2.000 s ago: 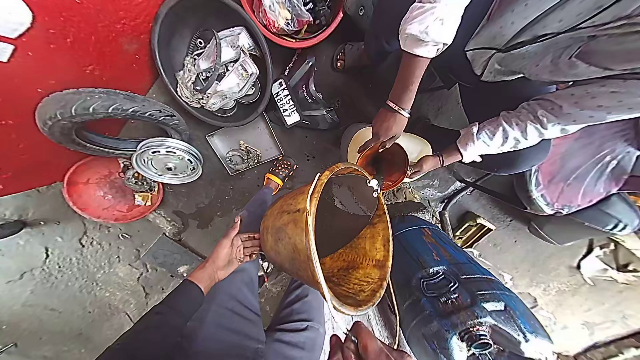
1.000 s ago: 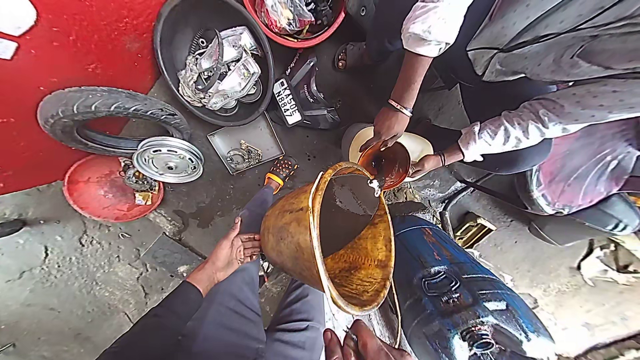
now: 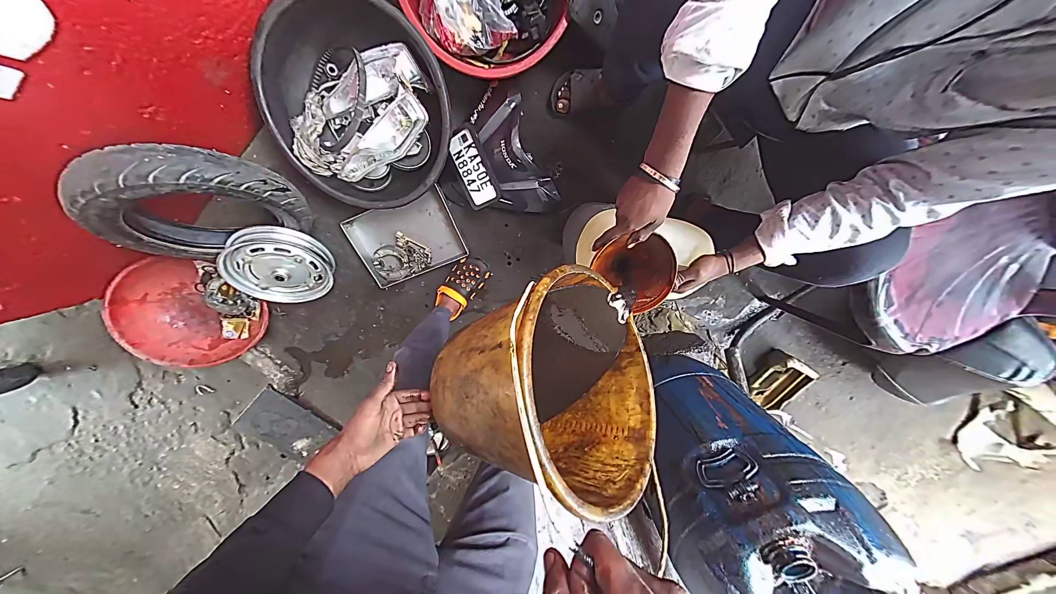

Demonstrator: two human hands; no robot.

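Note:
A yellow-brown stained plastic bucket point(image 3: 483, 384) lies tilted in the middle, its mouth towards the upper right, with dark liquid point(image 3: 573, 351) inside. My left hand point(image 3: 375, 425) supports its base with the fingertips. At the bottom edge, below the bucket's rim, are the bent fingers of my right hand point(image 3: 606, 569); its grip is partly out of view. Another person's hands hold an orange-brown funnel point(image 3: 635, 272) against the bucket's lip, over a pale container point(image 3: 689, 235). A thin white handle point(image 3: 528, 429) runs round the bucket. Whether liquid is flowing cannot be told.
An oily blue plastic drum point(image 3: 742, 445) lies right of the bucket. A black tub of parts point(image 3: 268, 107), a metal tray point(image 3: 450, 227), a tyre point(image 3: 177, 161), a wheel rim point(image 3: 280, 268) and a red basin point(image 3: 140, 322) stand left. The other person's arms reach in from the upper right.

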